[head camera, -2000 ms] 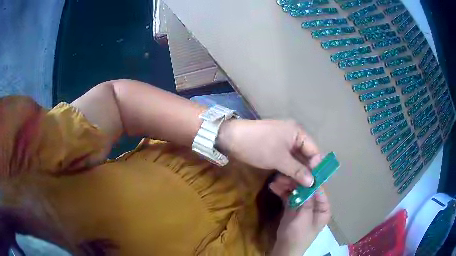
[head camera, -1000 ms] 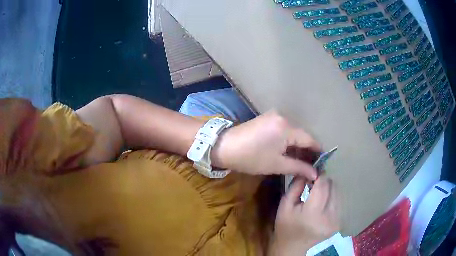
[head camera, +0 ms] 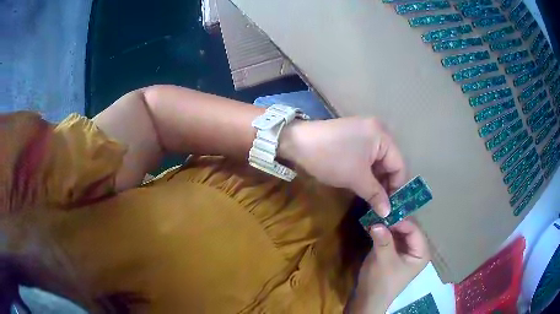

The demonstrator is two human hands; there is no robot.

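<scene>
A green circuit board panel, wider than the single boards, is held tilted above the cardboard sheet's near edge, its component face showing. My left hand, with a pale watch on the wrist, pinches it from above between thumb and fingers. My right hand grips it from below, thumb near its lower left end. The fingertips of both hands are close together and hide part of the panel.
The brown cardboard sheet bears rows of single circuit boards. At the lower right are red bubble wrap, another green panel and a white tub's rim. A cardboard box stands beside the sheet.
The panel was plain face up, then nearly edge-on; now its component face shows. Both hands still hold it. The view has shifted, and a green panel shows on the white surface at the bottom.
</scene>
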